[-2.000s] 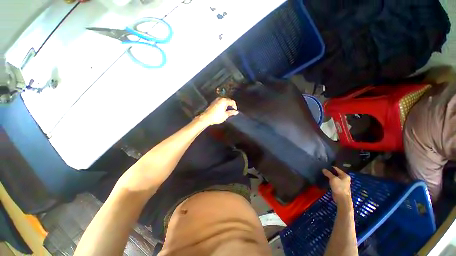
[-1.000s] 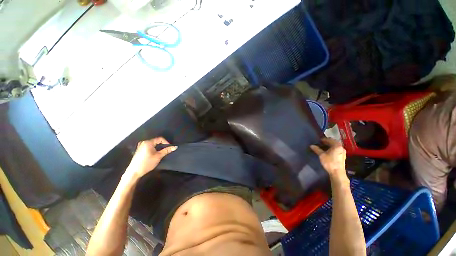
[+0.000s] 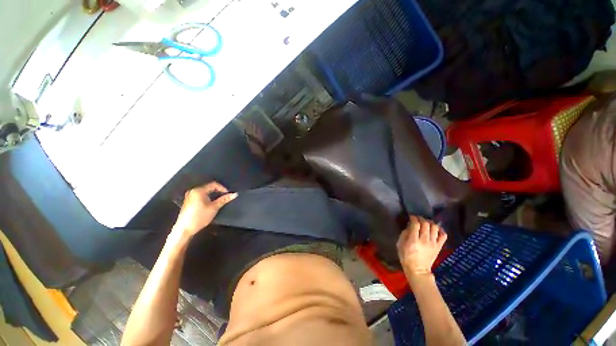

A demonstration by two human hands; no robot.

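Note:
A dark leather panel (image 3: pixel 354 152) lies over the lap and a red stool, its shiny brown face and matte blue-black strips showing. My left hand (image 3: pixel 202 208) pinches the end of a matte blue-black strip above the lap. My right hand (image 3: pixel 420 246) is on the panel's right part, fingertips closed on its dark edge. Scissors with blue handles (image 3: pixel 192 62) lie on the white sewing-machine table (image 3: pixel 155 121). Part of the sewing machine (image 3: pixel 20 125) shows at the left edge.
A blue basket (image 3: pixel 500 284) stands at lower right, another (image 3: pixel 378 47) beside the table. A red stool (image 3: pixel 506 135) stands at right, near a person's sleeve (image 3: pixel 591 159). A dark heap (image 3: pixel 520 47) lies at upper right. Dark material (image 3: pixel 47 203) hangs at left.
My left hand has come down and left to the lap with the strip. My right hand has moved left along the panel. The panel now lies more bunched, with more shiny face showing.

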